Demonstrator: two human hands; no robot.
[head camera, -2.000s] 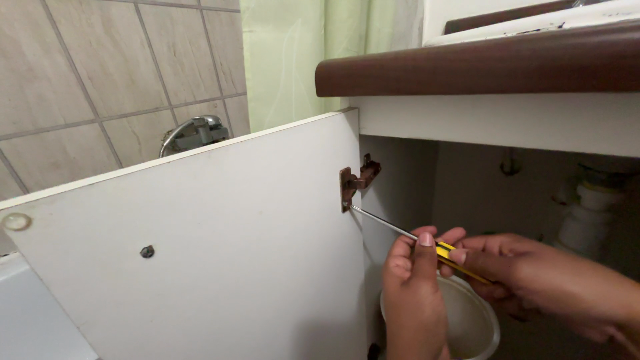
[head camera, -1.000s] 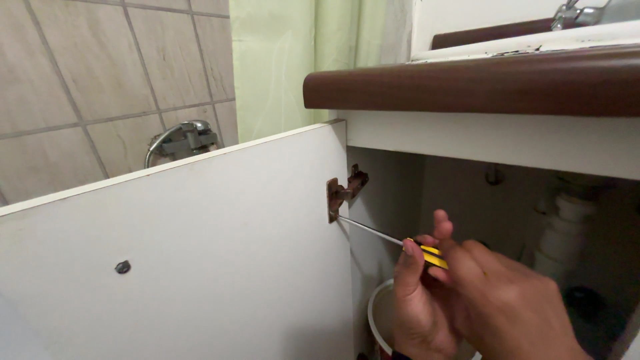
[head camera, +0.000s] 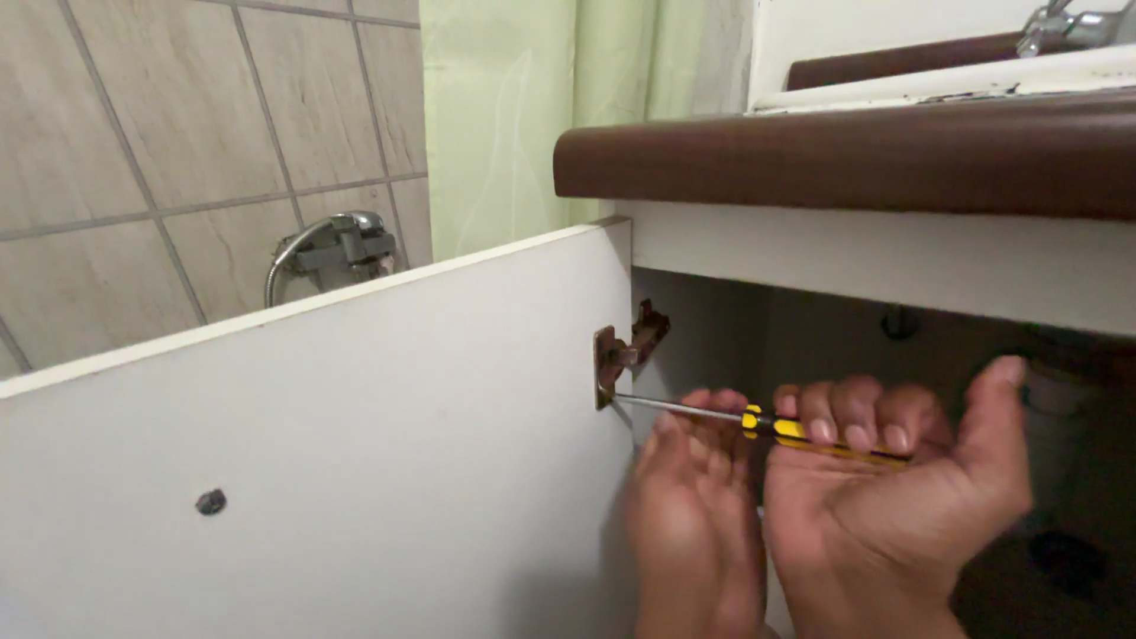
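Note:
A screwdriver with a yellow and black handle (head camera: 790, 429) lies in my right hand (head camera: 887, 497), its fingers curled over the handle and the thumb raised. The shaft points left, and its tip meets the lower end of a rusty cabinet hinge (head camera: 606, 368) on the inner face of the white cabinet door (head camera: 399, 444). Just under the shaft is my left hand (head camera: 697, 497), its fingertips raised close to the metal; whether they touch it I cannot tell. The hinge arm joins a mounting plate (head camera: 654, 328) on the cabinet's inner side wall.
A brown countertop edge (head camera: 834, 155) overhangs the dark cabinet interior. Above it are a white basin rim (head camera: 887, 89) and a chrome tap (head camera: 1069, 28). Behind the door are a shower mixer (head camera: 346, 248), a tiled wall (head camera: 177, 115) and a green curtain (head camera: 506, 115).
My right hand has shifted its hold on the screwdriver, its fingers now curled along the handle with the thumb up. My left hand has left the handle and is under the shaft.

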